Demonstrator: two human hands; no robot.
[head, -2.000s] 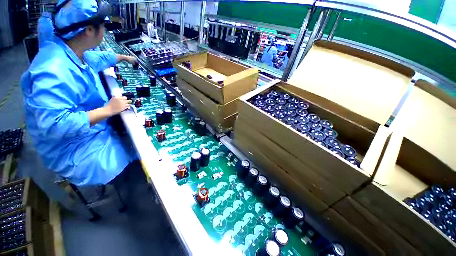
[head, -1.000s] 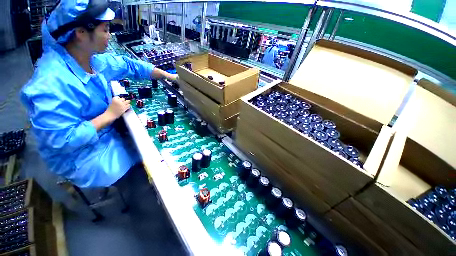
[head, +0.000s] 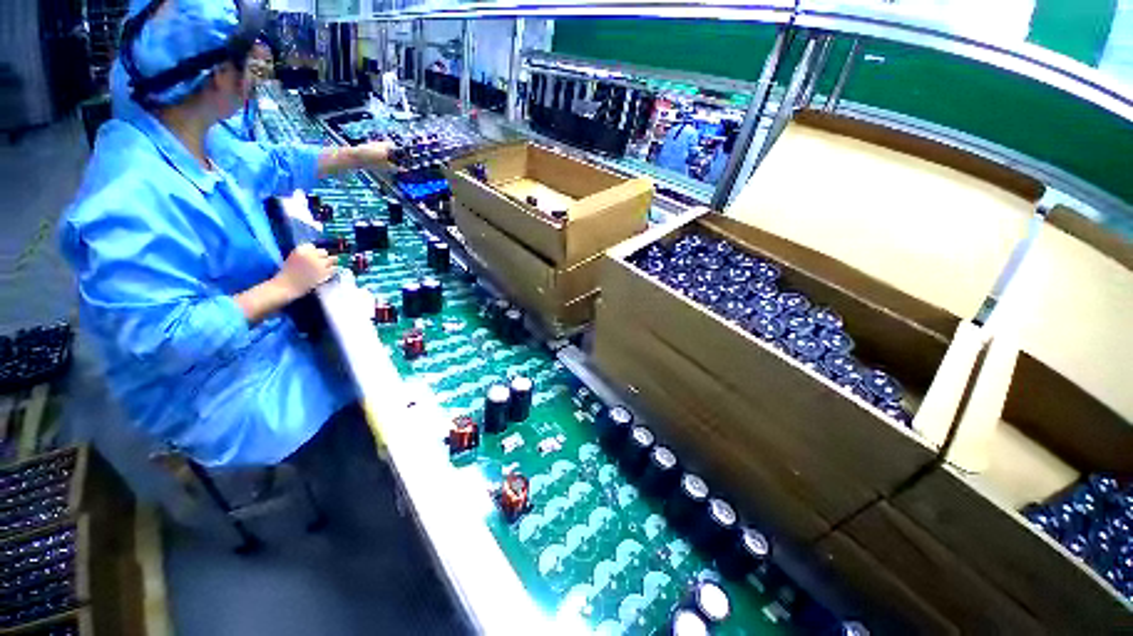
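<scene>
Neither of my hands is in view. Green circuit boards lie end to end on the line in front of me. A row of black capacitors with pale tops stands along the far edge of the nearest board. Two more capacitors stand side by side farther up, beside a copper-red coil. Another coil stands near the front edge. Two capacitors are partly cut off at the bottom edge. Rows of white round prints lie between the parts.
A pale metal rail runs along the near side. An open carton full of capacitors stands behind, another carton at right, smaller boxes farther up. A seated coworker in blue is at left. Gridded stacks are on the floor.
The coworker's far hand has moved from the boards to the small box's side, then to the parts tray beyond it. The whole view has shifted slightly. The nearby capacitors stand as before.
</scene>
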